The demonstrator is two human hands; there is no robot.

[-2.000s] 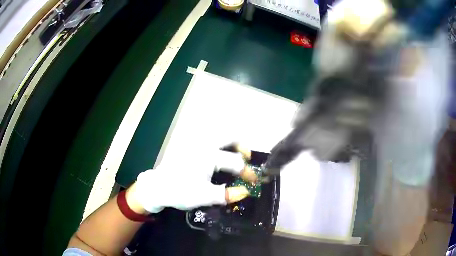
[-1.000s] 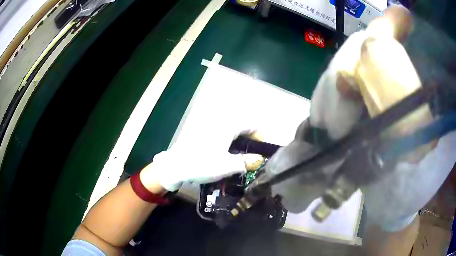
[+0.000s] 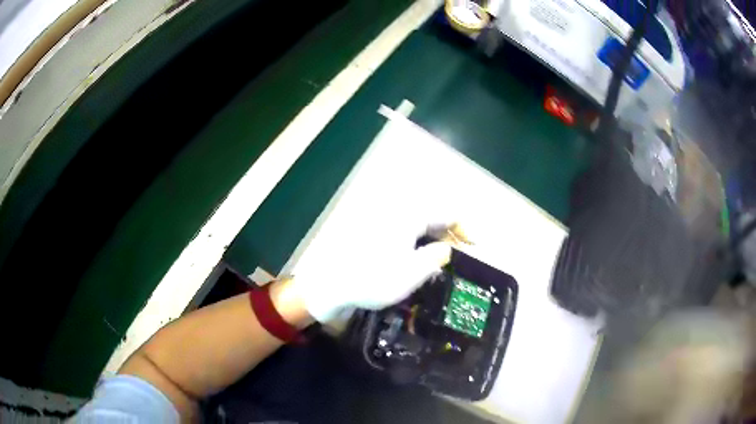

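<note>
The black housing [image 3: 500, 331] lies open and tilted at the near part of the white sheet, with a green circuit board [image 3: 467, 309] inside. Coloured wires show beside the board. My left hand [image 3: 373, 277], in a white glove, holds the housing's far left edge; the glove hides that edge. A black knobbly part [image 3: 390, 335] sits at the near left corner. A pale, strongly blurred shape at the lower right looks like my right hand [image 3: 692, 368]; its fingers cannot be made out.
Black ridged shells [image 3: 580, 265], blurred, stand right of the white sheet [image 3: 414, 190]. A dark hose [image 3: 628, 66] hangs at the upper right. Beyond are a white box [image 3: 551, 37], a red display [image 3: 559, 105] and a tape roll [image 3: 467, 14]. A pale rail [image 3: 249, 182] runs along the left.
My right hand and the screwdriver have moved off the housing towards the right, uncovering the circuit board. My left hand stays at the housing. The view has turned and shifted.
</note>
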